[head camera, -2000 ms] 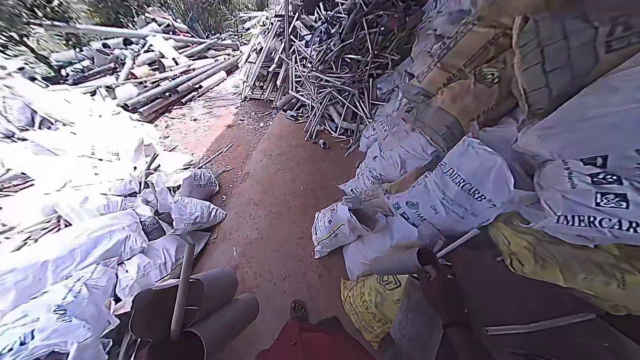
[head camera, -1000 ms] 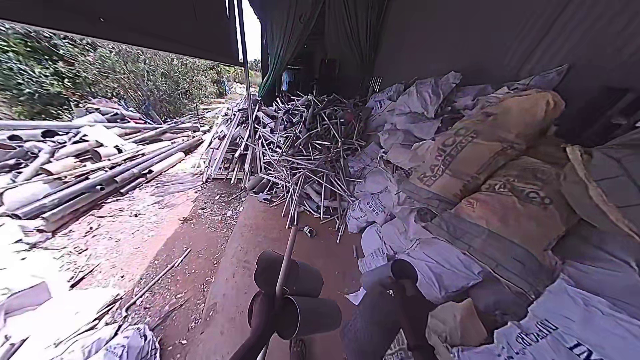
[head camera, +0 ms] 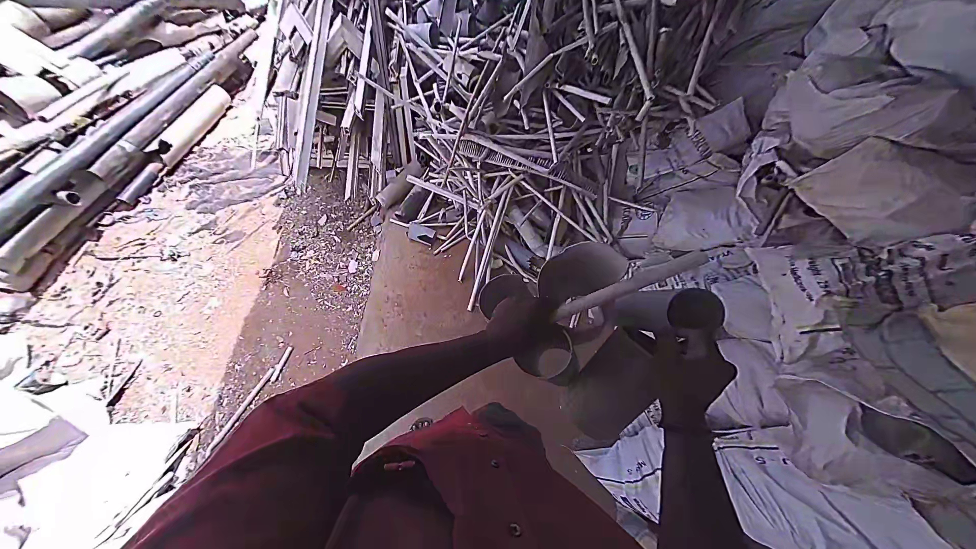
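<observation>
Several wide pipe pieces and a thin pale pipe (head camera: 640, 284) are bunched at my left hand (head camera: 522, 324), whose fingers close on them. The thin pipe slants up to the right across the wide opening of one pipe piece (head camera: 583, 271). A smaller pipe piece (head camera: 545, 358) opens just below that hand. My right hand (head camera: 690, 374) grips another pipe piece (head camera: 695, 311), its dark round end facing me. A dark flat piece (head camera: 614, 389) hangs between the hands; what holds it cannot be told.
A heap of thin pipes and strips (head camera: 534, 152) stands ahead. Long thick pipes (head camera: 114, 168) lie at the upper left. Filled woven sacks (head camera: 877, 175) are piled along the right, and pale sacks (head camera: 69, 488) lie at the lower left. A thin stick (head camera: 248, 408) rests on the ground.
The view has tilted down since one second ago. My left hand with its pipes has moved closer to my right hand, and the thin pipe, steep before, now slants to the right.
</observation>
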